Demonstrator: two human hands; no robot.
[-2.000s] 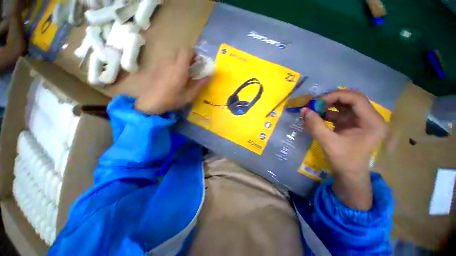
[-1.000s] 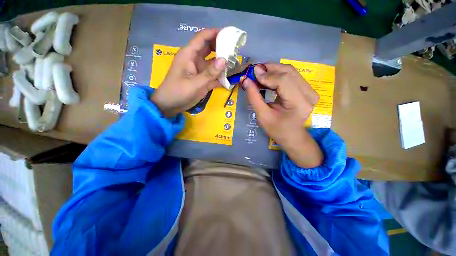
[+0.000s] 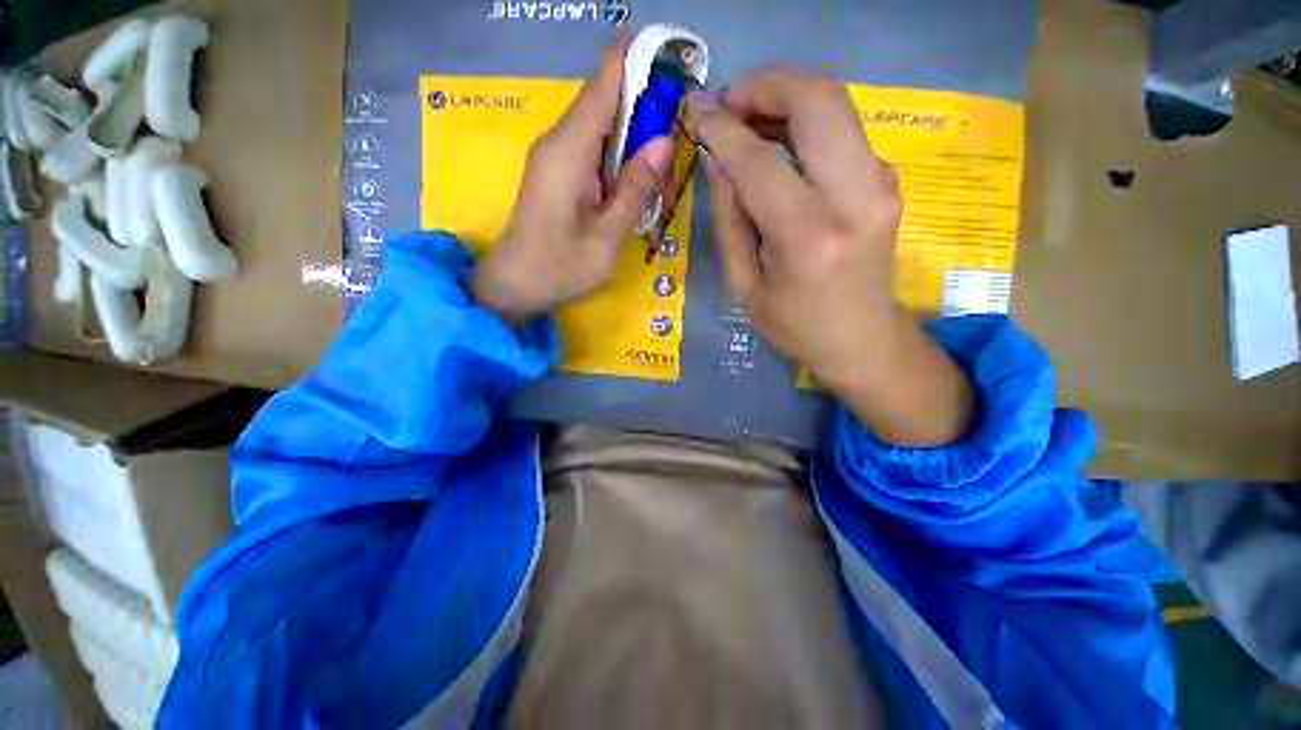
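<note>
My left hand holds a curved white housing shell upright over the printed carton sheet, its open side facing up. The blue battery cell lies inside the shell, with my left thumb against its lower end. A dark part, likely the circuit board, shows above the cell. My right hand is at the shell's right edge, its fingertips pinching thin dark and reddish lead wires. The wires hang down past the shell's lower end. The exact fingertip contact is partly hidden.
Empty white housings are heaped on brown cardboard at left. An open carton of white pieces stands at lower left. The grey-yellow sheet lies under my hands. A white card lies at right, below a grey metal bracket. A grey sleeve shows at lower right.
The blue cell has gone from my right fingers into the white shell. The shell, earlier empty and side-on, now faces up. My right hand has moved from the cell to the wires.
</note>
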